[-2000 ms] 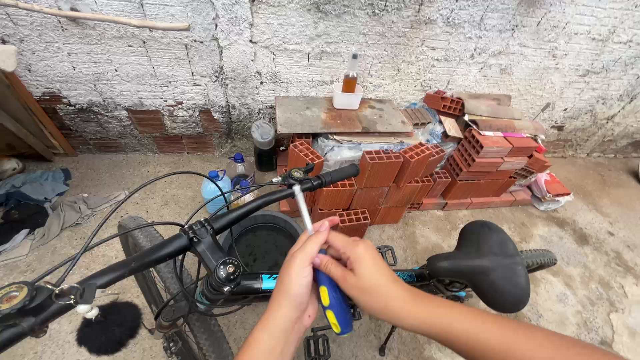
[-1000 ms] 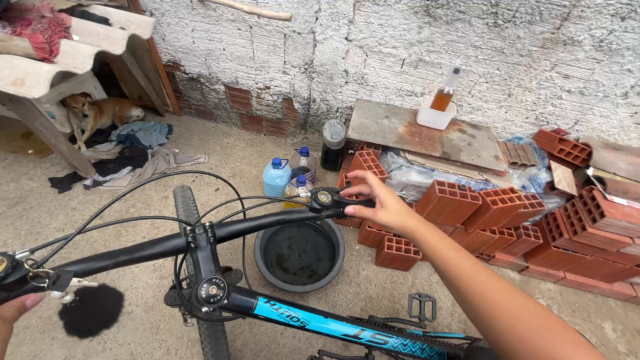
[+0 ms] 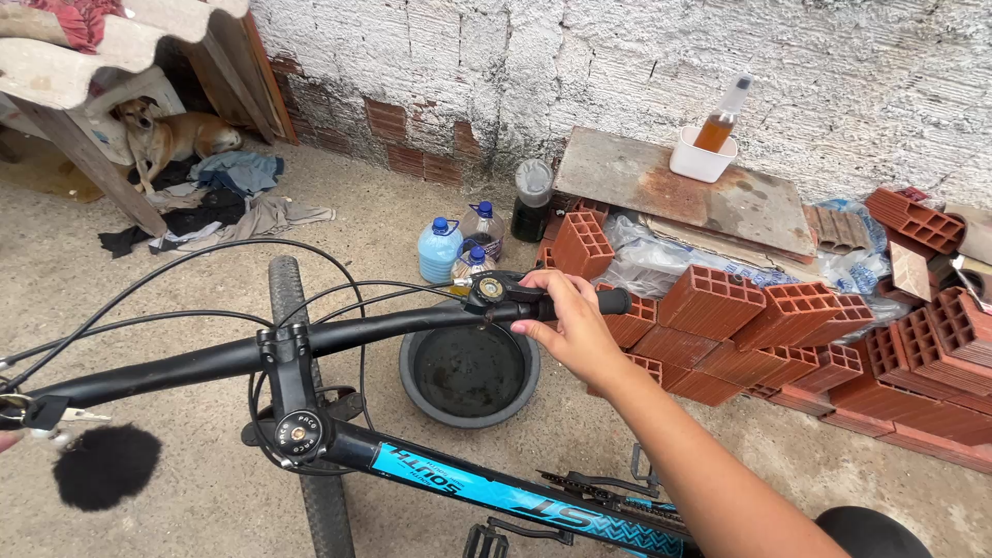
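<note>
A black and blue bicycle stands in front of me, its black handlebar (image 3: pixel 387 327) running across the view. My right hand (image 3: pixel 570 322) grips the right end of the handlebar at the brake lever, beside the gear shifter (image 3: pixel 490 289); part of the rubber grip (image 3: pixel 612 301) shows past it. Only a bit of my left hand (image 3: pixel 9 440) shows at the left edge, by the other bar end; whether it holds anything is unclear. Keys (image 3: pixel 66 413) and a black pompom (image 3: pixel 107 466) hang there. The stem (image 3: pixel 298 432) joins the bar to the blue-decorated frame (image 3: pixel 465 480).
A grey tub of dark liquid (image 3: pixel 470 372) sits beyond the handlebar, near several bottles (image 3: pixel 439 249). Stacked hollow bricks (image 3: pixel 709 302) and a board (image 3: pixel 674 186) with a white container (image 3: pixel 701 155) stand by the wall. A dog (image 3: pixel 182 138) lies under a corrugated shelter at upper left.
Two seconds ago both hands were at a blue and yellow handled tool; it no longer shows. My right hand has gone to the right bar end, my left to the left edge. The view has swung left.
</note>
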